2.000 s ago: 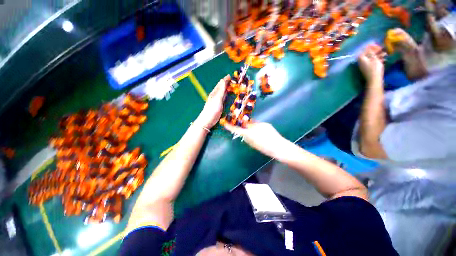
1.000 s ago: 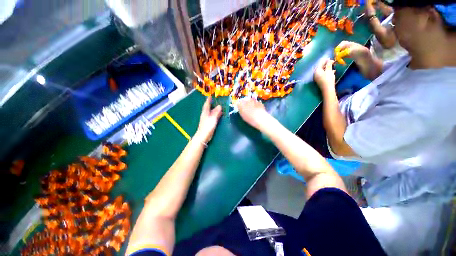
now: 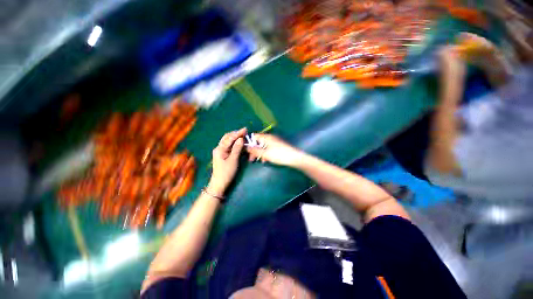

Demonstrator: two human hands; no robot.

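The frame is blurred. My right hand (image 3: 272,149) is closed on a few short white sticks (image 3: 252,141) that stand out at its fingertips. My left hand (image 3: 228,153) is beside it with fingers bent, its fingertips close to the sticks; whether it holds anything cannot be told. Both hands are above the green bench (image 3: 234,198). A pile of orange figures (image 3: 140,160) lies to the left. A heap of orange figures with sticks (image 3: 356,44) lies at the upper right.
A blue tray (image 3: 161,82) of white sticks is behind the bench's far side, with a loose bundle of sticks (image 3: 204,90) at its edge. Yellow tape (image 3: 252,99) marks the bench. A neighbour's arm (image 3: 447,111) is at the right, near a blue stool (image 3: 409,181).
My hands have drawn back from the heap of figures with sticks towards my body and come together. The figures held earlier are gone from them; the view has shifted.
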